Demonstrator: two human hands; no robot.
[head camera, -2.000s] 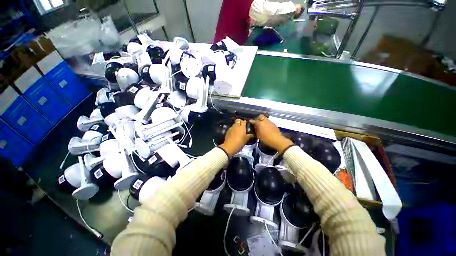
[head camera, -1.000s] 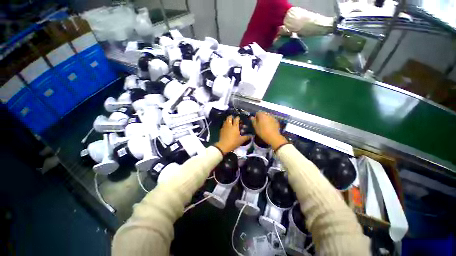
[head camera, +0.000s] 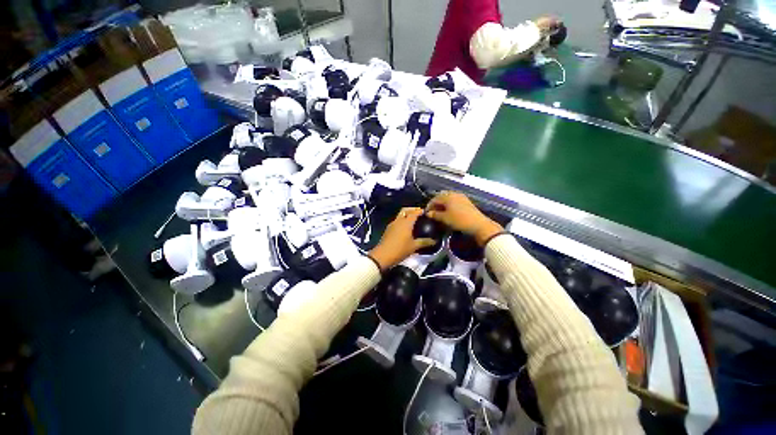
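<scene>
My left hand (head camera: 402, 240) and my right hand (head camera: 459, 214) meet at a glossy black camera ball (head camera: 429, 228) in the far row, near the conveyor rail. My left fingers lie around its left side. My right fingertips touch its top. Whether a small piece is between the fingers cannot be told. More white cameras with black balls (head camera: 447, 306) stand in rows nearer me, between and below my forearms, with thin white leads trailing.
A large pile of white-and-black cameras (head camera: 247, 246) lies at left, with blue boxes (head camera: 145, 123) beyond. The green conveyor (head camera: 613, 170) runs behind a metal rail. A carton tray (head camera: 699, 327) with white strips stands at right. A person (head camera: 476, 38) works across the conveyor.
The view has shifted, so the bench sits further right and lower. My right hand's fingers have moved onto the top of the ball, which now shows more clearly. The other person's hand now holds a dark-ended object.
</scene>
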